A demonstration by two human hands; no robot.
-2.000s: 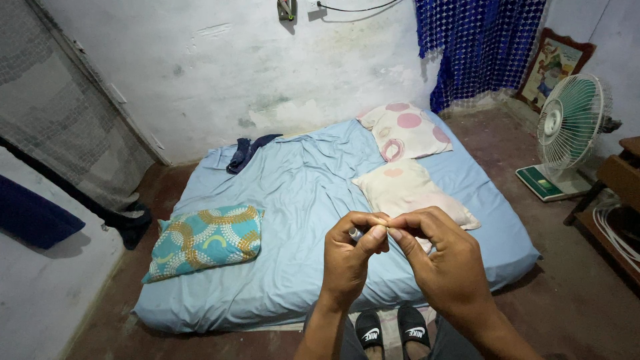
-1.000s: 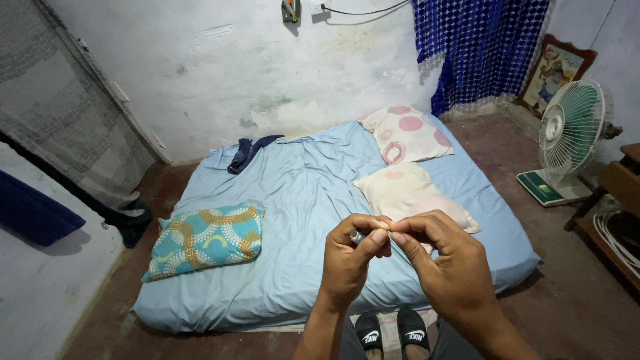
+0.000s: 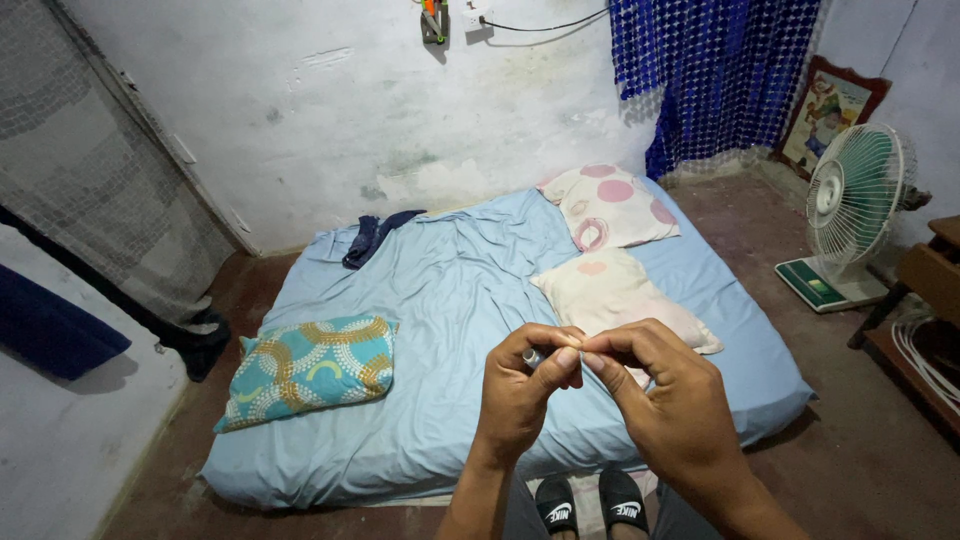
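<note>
My left hand holds a small whitish cylinder, its end showing between the curled fingers; what it is exactly cannot be told. The thumb and index fingertips of that hand meet those of my right hand, whose fingertips are pinched together. Anything tiny between the fingertips is too small to make out. Both hands are raised in front of a mattress with a light blue sheet. Behind them lies a cream pillow, with a pink-dotted pillow farther back.
A teal patterned pillow and dark blue cloth lie on the mattress. A green-bladed fan stands at right beside a wooden table. A framed picture leans in the corner. Black Nike slides are on my feet.
</note>
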